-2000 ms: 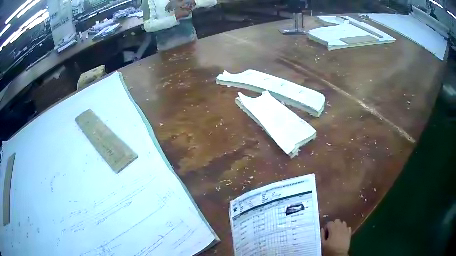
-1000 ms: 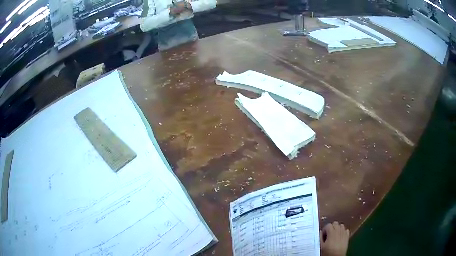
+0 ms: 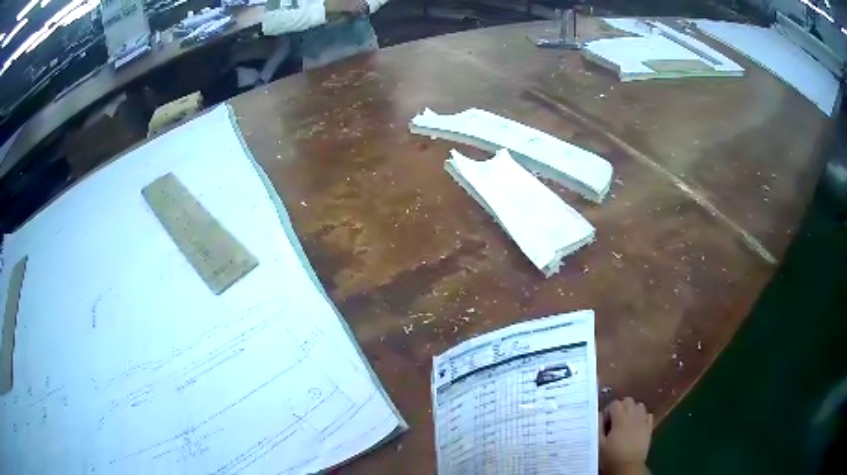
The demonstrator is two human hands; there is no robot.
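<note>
A white printed order sheet (image 3: 516,399) with a table grid and a small dark garment picture shows at the bottom centre, its lower end cut off by the frame. My right hand (image 3: 627,434) is beside the sheet's right edge near the table edge, fingers curled. The sheet partly hides it, so its grip is unclear. My left hand is out of the picture. Two thick white bundles of cut panels lie ahead on the table, a longer curved one (image 3: 520,148) behind a shorter one (image 3: 522,209), close together.
A fabric lay (image 3: 214,371) with a marked paper top fills the left of the brown table (image 3: 371,232). Two flat pattern weights, one tan (image 3: 197,232), lie on it. Another white lay (image 3: 641,57) and a metal tool base (image 3: 558,42) are at the far side. A person's sleeve (image 3: 295,17) shows beyond.
The view has tipped down slightly, so the table things sit higher in the picture and less of the person shows. The sheet and my right hand keep nearly the same places relative to each other.
</note>
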